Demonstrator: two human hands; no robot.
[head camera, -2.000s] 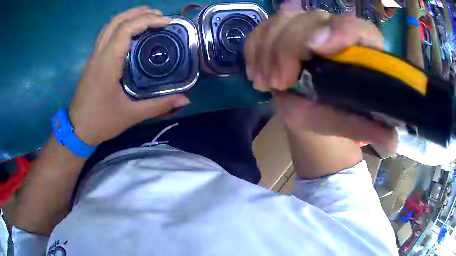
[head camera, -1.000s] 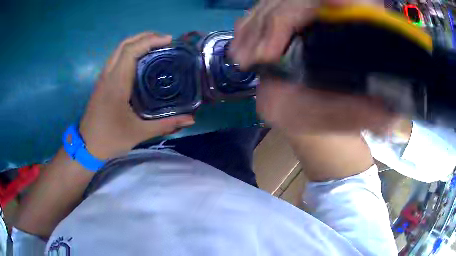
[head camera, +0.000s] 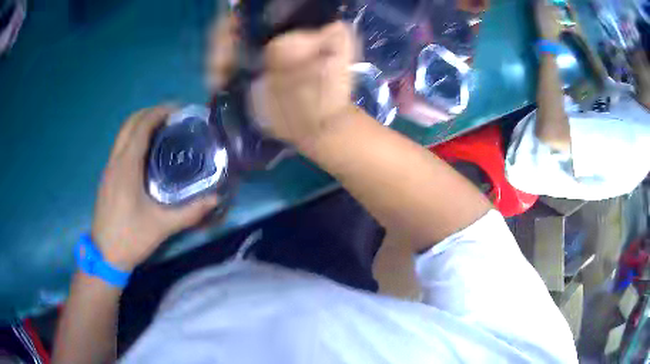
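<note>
My left hand (head camera: 135, 185) grips a speaker (head camera: 187, 155) on the green mat, its round dark driver facing up inside a bright silver rim. A second, darker speaker (head camera: 249, 146) stands just right of it, partly hidden under my right hand. My right hand (head camera: 303, 82) is blurred and closed around the black electric screwdriver (head camera: 289, 15), whose body runs to the picture's top edge. The screwdriver's tip cannot be made out.
More speakers stand to the right on the green mat (head camera: 71, 106), one with a silver rim and pink side (head camera: 443, 84). A red stool (head camera: 492, 167) is below the bench edge. Another worker in white (head camera: 581, 153) is at the right, with cardboard boxes (head camera: 550, 245) below.
The view has swung, bringing more speakers, the red stool and the neighbouring worker in. My right hand and screwdriver have turned from pointing right to upright. My left hand still holds its speaker.
</note>
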